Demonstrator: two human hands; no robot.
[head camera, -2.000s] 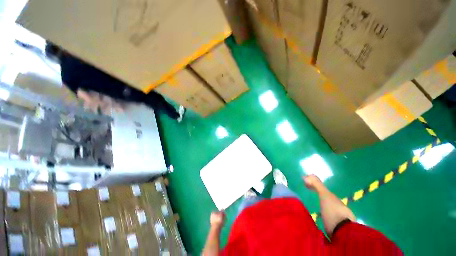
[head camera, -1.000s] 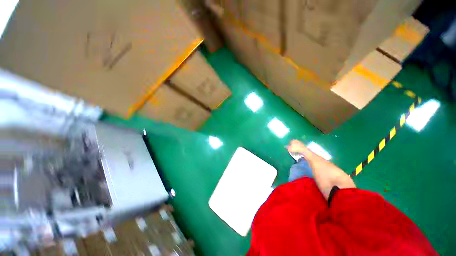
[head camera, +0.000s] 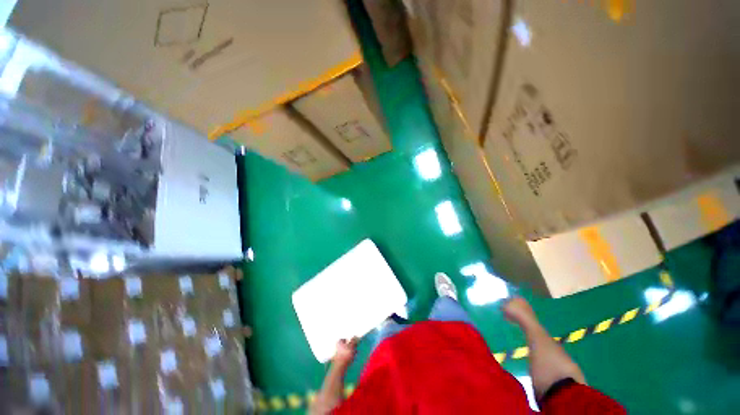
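A flat white rounded panel (head camera: 349, 296) shows in front of my feet; whether it lies on the floor or is held cannot be told. My left hand (head camera: 344, 353) is at its lower edge, small and blurred, and I cannot tell whether it grips anything. My right hand (head camera: 517, 310) hangs low to the right, away from the panel, its fingers blurred. A tall stack of brown cartons with orange tape (head camera: 625, 113) stands close on the right. Another large carton (head camera: 235, 57) sits on smaller cartons (head camera: 341, 126) at upper left.
Stretch-wrapped small cartons with white labels (head camera: 122, 348) fill the lower left. Above them is a white-sided container (head camera: 195, 194) beside cluttered items. Yellow-black tape (head camera: 604, 326) crosses the green floor. Dark material (head camera: 724, 280) shows at the right edge.
My left hand, out of view one second ago, is visible again by the panel. The right carton stack looks larger and closer. The person in dark clothing seen two seconds ago is out of view.
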